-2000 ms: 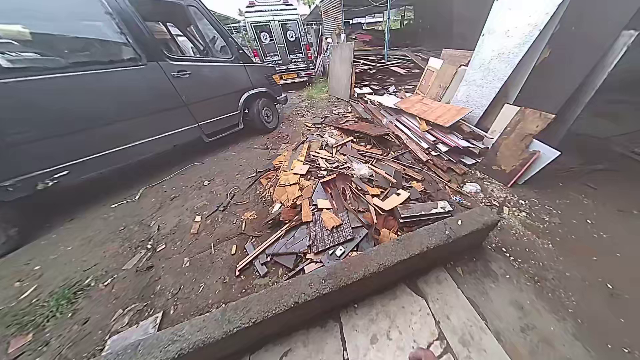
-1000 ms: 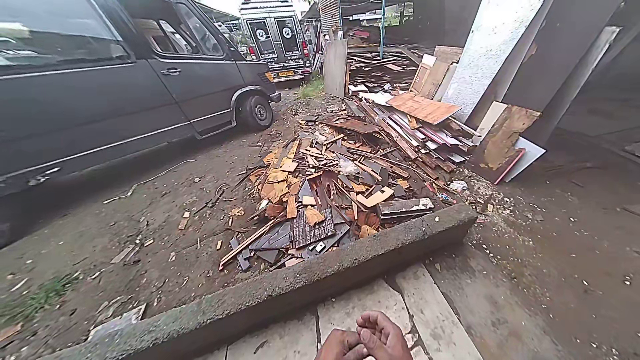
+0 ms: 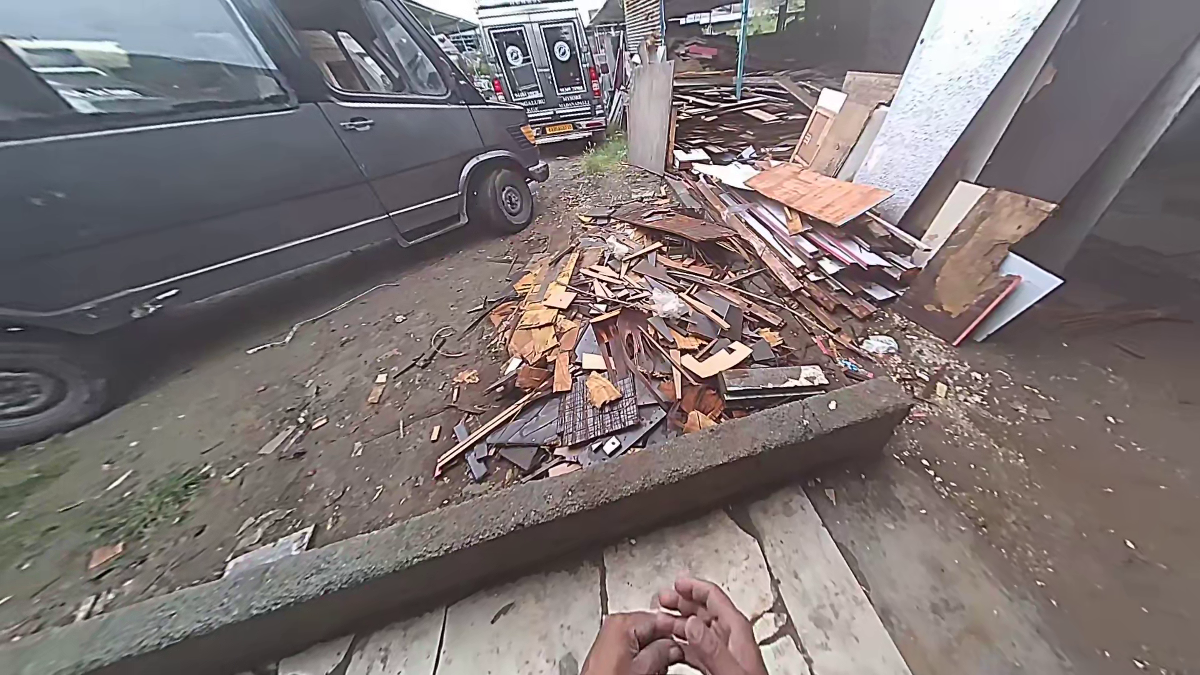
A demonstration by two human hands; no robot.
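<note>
At the bottom edge of the head view, my left hand point(image 3: 630, 645) and my right hand point(image 3: 714, 630) touch each other with their fingers bent. No object shows in either hand. Both are over pale stone paving slabs point(image 3: 689, 562). Beyond them runs a low concrete kerb point(image 3: 525, 514), and behind it lies a heap of broken wood and board scraps point(image 3: 600, 352). A dark woven-patterned piece point(image 3: 595, 424) lies near the front of the heap.
A dark grey van point(image 3: 234, 159) stands at left, with another van point(image 3: 546, 70) behind. Stacked boards point(image 3: 816, 192) lie at back right, near a leaning white panel point(image 3: 956, 84) and a worn board point(image 3: 994, 244). Muddy ground point(image 3: 1050, 487) stretches at right.
Two seconds ago only a bit of a hand showed at the bottom edge. Both hands have since come into view, touching each other.
</note>
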